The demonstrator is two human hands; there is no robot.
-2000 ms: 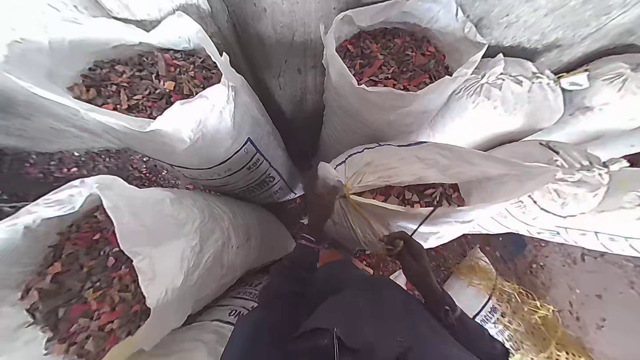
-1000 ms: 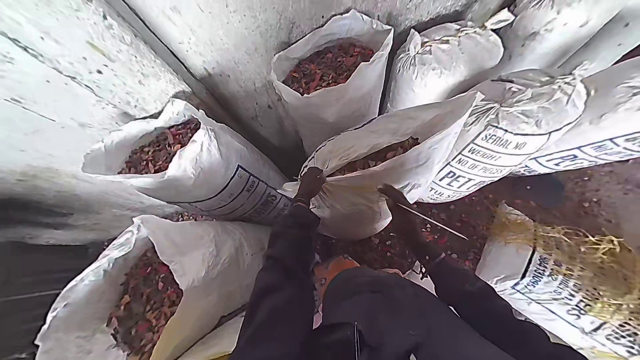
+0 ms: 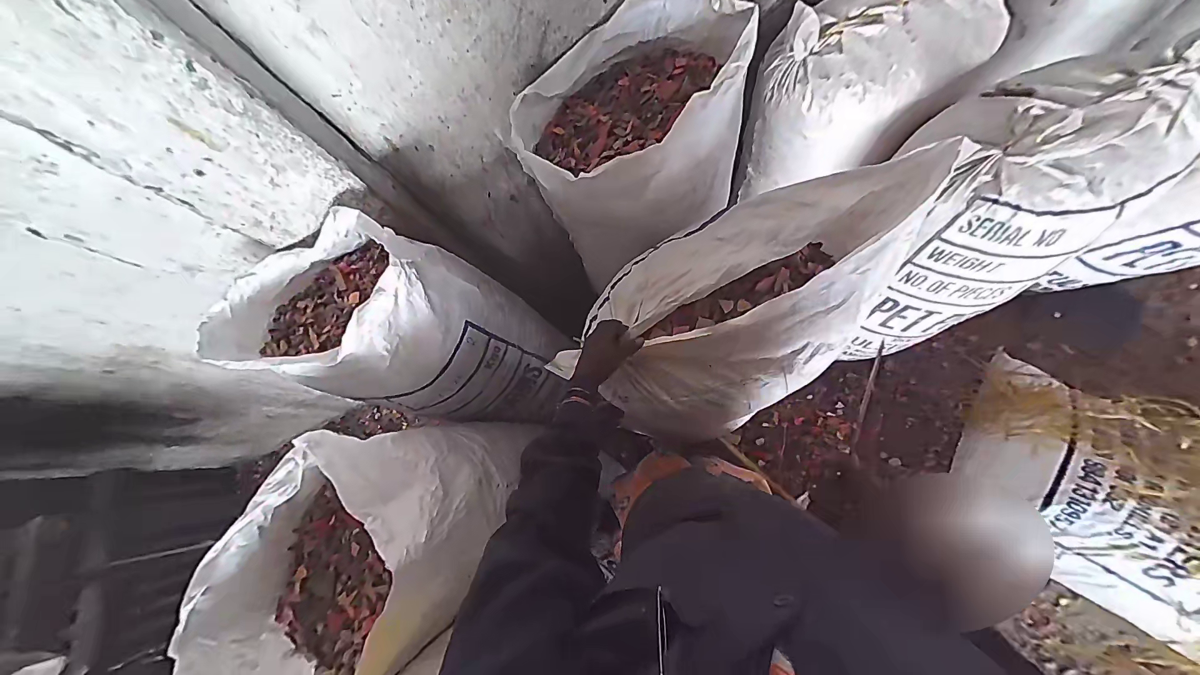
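My left hand (image 3: 607,354) grips the near left corner of the rim of an open white woven sack (image 3: 722,375). The sack lies tilted in the middle, its mouth wide, with red and brown flakes (image 3: 750,295) inside. My right hand (image 3: 844,483) is low at the right, away from the rim. It is dark and partly lost against the ground, its fingers hard to make out. A thin rod (image 3: 870,394) rises from it, in its grasp.
Open sacks of similar flakes stand at the top (image 3: 637,178), left (image 3: 431,319) and lower left (image 3: 431,487). Closed sacks (image 3: 844,94) are at the upper right. Concrete walls (image 3: 281,94) rise behind. A printed sack (image 3: 1031,441) with yellow strands (image 3: 1125,450) lies at right.
My right hand has moved away from the middle sack's rim, down and to the right, with the thin rod. My left hand still holds the sack's corner. The sack's mouth is wider than two seconds ago.
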